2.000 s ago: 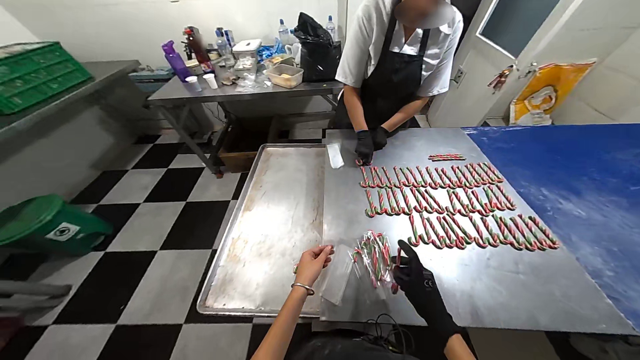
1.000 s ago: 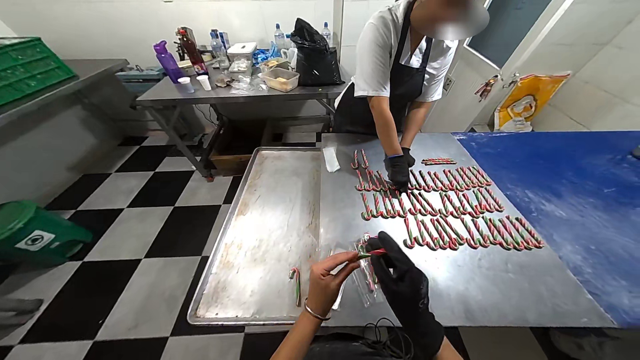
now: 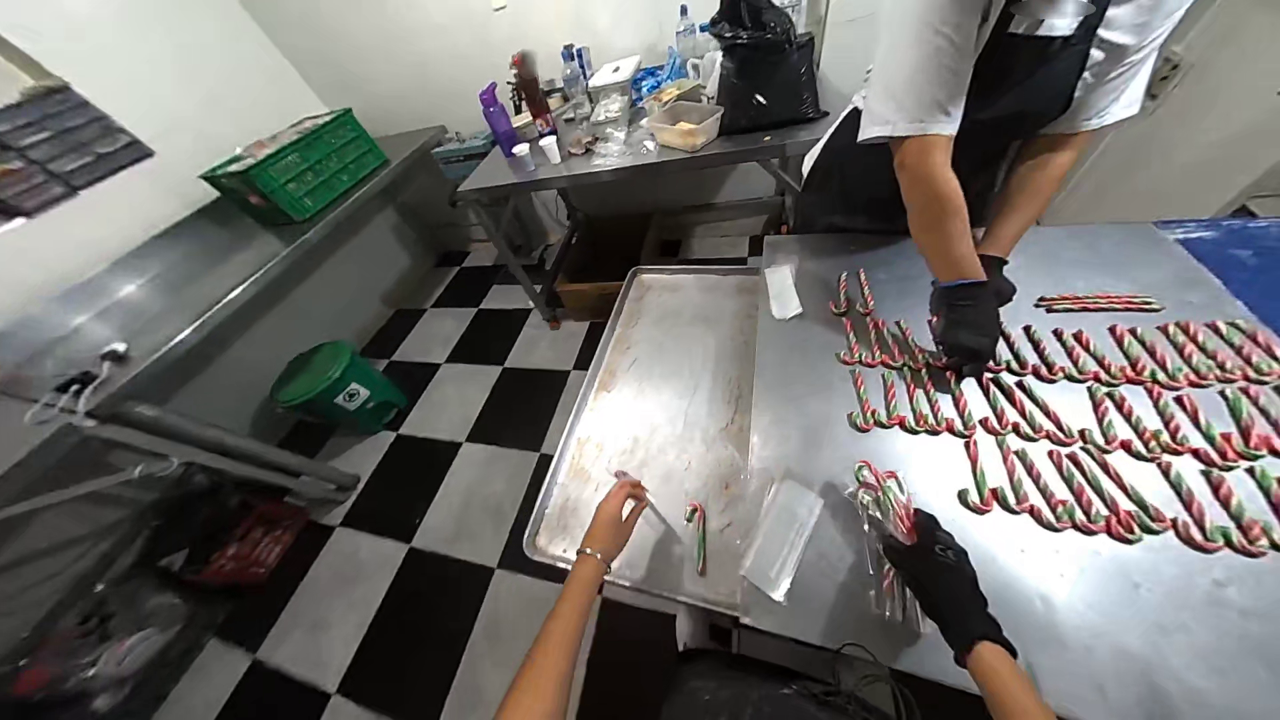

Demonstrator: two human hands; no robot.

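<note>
My left hand (image 3: 612,522), bare with a bracelet, is over the metal tray (image 3: 640,380), its fingertips pinched on a slim, blurred thing that looks like a candy cane seen nearly end-on. To its right, one red, green and white candy cane (image 3: 698,538) lies on the tray. My right hand (image 3: 940,580), in a black glove, grips a bunch of candy canes (image 3: 884,495) in clear wrapping at the steel table's near edge. Flat clear bags (image 3: 784,540) lie between my hands. Rows of candy canes (image 3: 1090,490) cover the table's right part.
Across the steel table (image 3: 820,450), a person (image 3: 965,320) in black gloves bends over the upper rows. A white packet (image 3: 783,292) lies near the tray's far corner. Behind are a side table (image 3: 640,165) with bottles and tubs, a green crate (image 3: 300,170) and a green bin (image 3: 338,388).
My left hand has moved left from my right hand, out over the tray. The view has swung toward the left. Two seconds ago no candy cane lay on the tray; one second ago one did.
</note>
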